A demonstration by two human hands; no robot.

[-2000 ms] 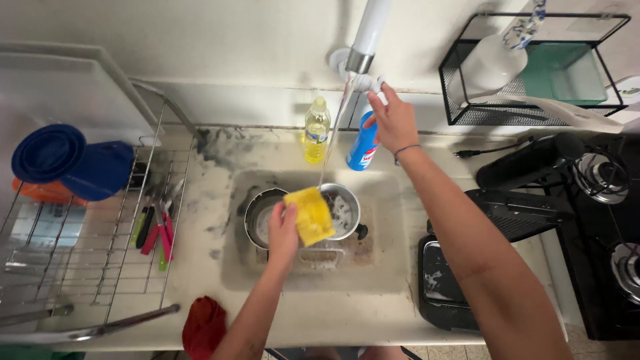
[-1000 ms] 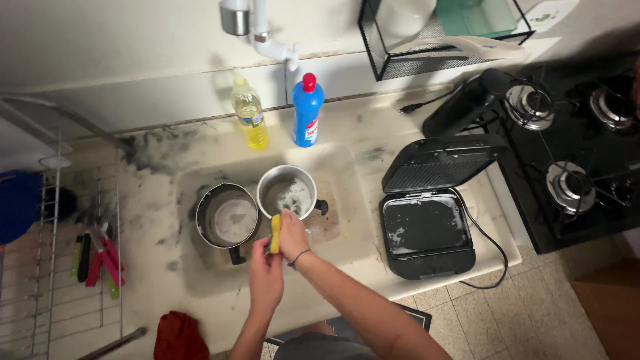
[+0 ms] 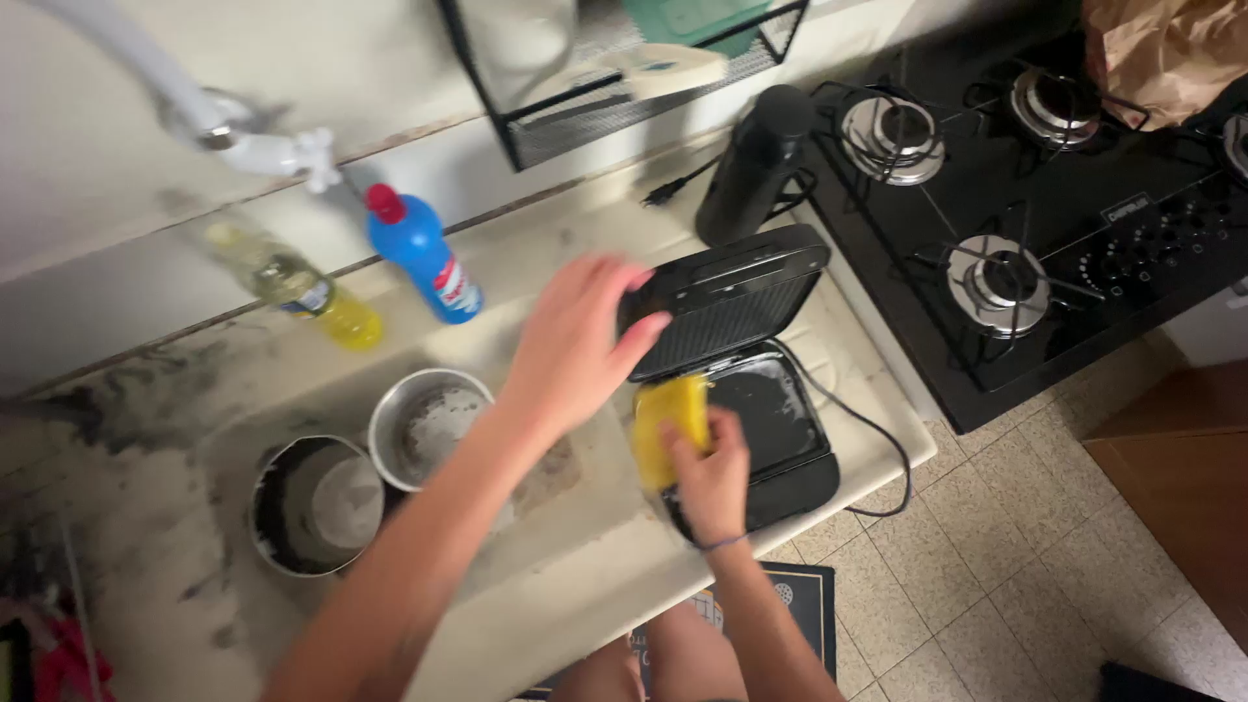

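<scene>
A yellow sponge [image 3: 671, 429] is in my right hand [image 3: 712, 468], at the left side of the lower plate [image 3: 765, 405] of a black electric sandwich grill. My left hand [image 3: 585, 336] reaches to the left edge of the raised ridged lid [image 3: 736, 292], fingers spread; whether it touches the lid cannot be told. Whitish residue lies on the lower plate. Two metal pots stand in the sink: a dark-edged one [image 3: 317, 505] on the left and a silvery one [image 3: 414, 419] beside it, partly behind my left forearm.
Behind the sink stand a blue bottle [image 3: 426, 255] and a bottle of yellow liquid [image 3: 312, 297], below a white tap [image 3: 263, 151]. A black flask [image 3: 756, 166] stands behind the grill, left of a black gas hob [image 3: 975, 185]. A wire rack [image 3: 643, 107] hangs above. The grill's cord [image 3: 877, 429] loops over the counter edge.
Both hands have moved from in front of the pots to the grill on the right. The sponge has gone there with my right hand. The view has shifted right.
</scene>
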